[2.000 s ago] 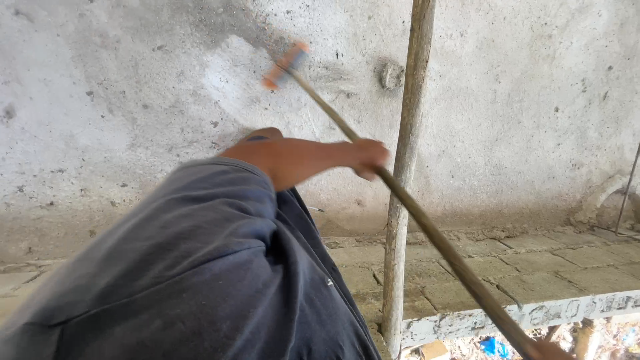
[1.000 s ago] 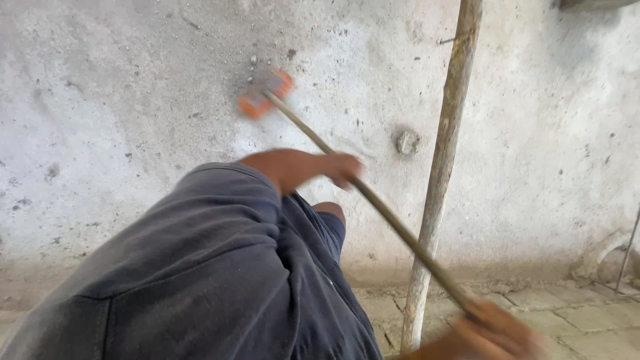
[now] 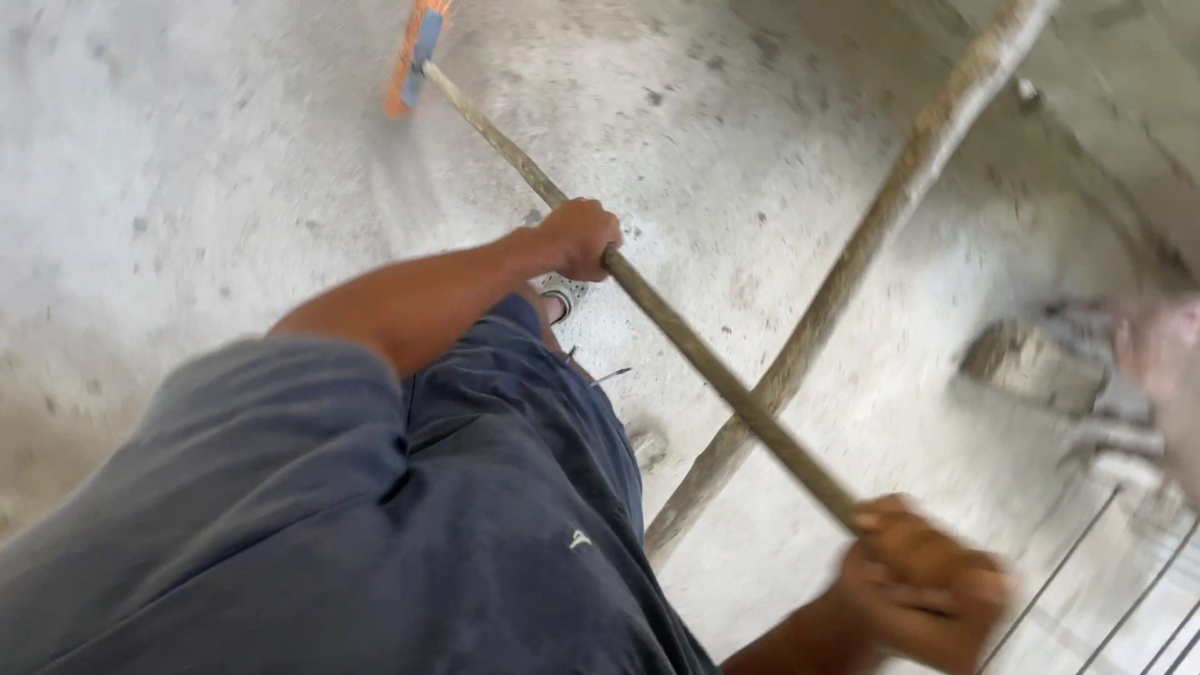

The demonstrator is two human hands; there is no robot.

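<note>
A broom with orange bristles and a blue head [image 3: 422,58] is at the top left, its bristles along the rough concrete surface. Its long wooden handle [image 3: 694,347] slants down to the lower right. My left hand [image 3: 583,239] is closed around the middle of the handle, its arm reaching across from the left. Near the handle's lower end, my right hand [image 3: 923,586] grips it, blurred by motion. Part of a light perforated shoe [image 3: 565,291] shows just below my left hand.
A thick wooden pole [image 3: 872,220] runs diagonally behind the broom handle. Chunks of rubble [image 3: 1036,366] lie at the right. Thin dark rods [image 3: 1059,572] stretch across the lower right corner. A small round lump [image 3: 647,443] sits on the concrete beside my clothing.
The view has turned strongly. Both hands stay on the handle, and the broom head now shows nearer the top edge. Rubble and several rods have come into view at the right.
</note>
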